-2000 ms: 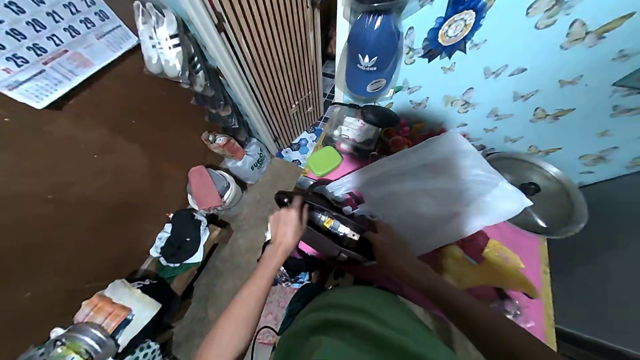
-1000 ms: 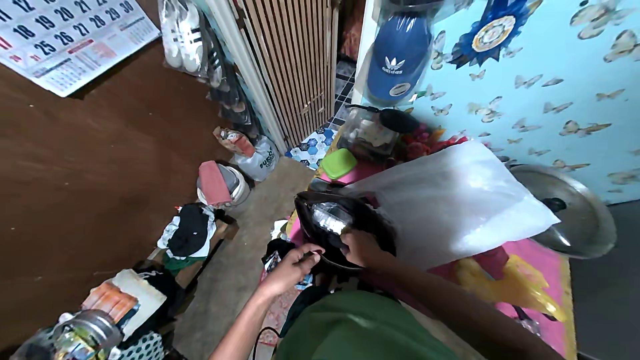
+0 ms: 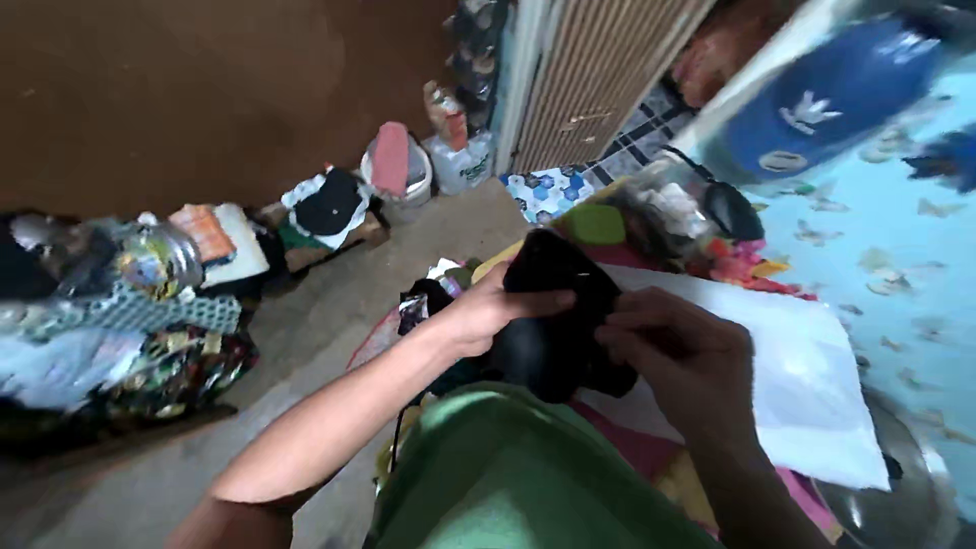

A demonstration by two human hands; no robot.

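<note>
A black pouch or small bag (image 3: 568, 328), its exact kind unclear in the blur, is held up in front of my green shirt. My left hand (image 3: 499, 309) grips its left side, the thumb lying across its face. At its right edge the bent fingers of my right hand (image 3: 667, 335) pinch the black material. Behind and to the right of the bag, a white sheet (image 3: 808, 381) lies on the pink-covered table. A green plastic lid or box (image 3: 598, 223) sits just beyond the bag. What the bag contains is hidden.
Beyond the bag, a clear plastic bag (image 3: 671, 210) and red artificial flowers (image 3: 743, 263) crowd the table. A round metal lid (image 3: 888, 488) is at the lower right. On the floor stand a white bucket (image 3: 419, 179) and a plastic bag (image 3: 463, 164). Clothes (image 3: 191, 347) are piled at left.
The black bag's opening with shiny contents, seen one second ago, no longer faces the view. My left hand has moved from its near edge to its left side. The view has swung left.
</note>
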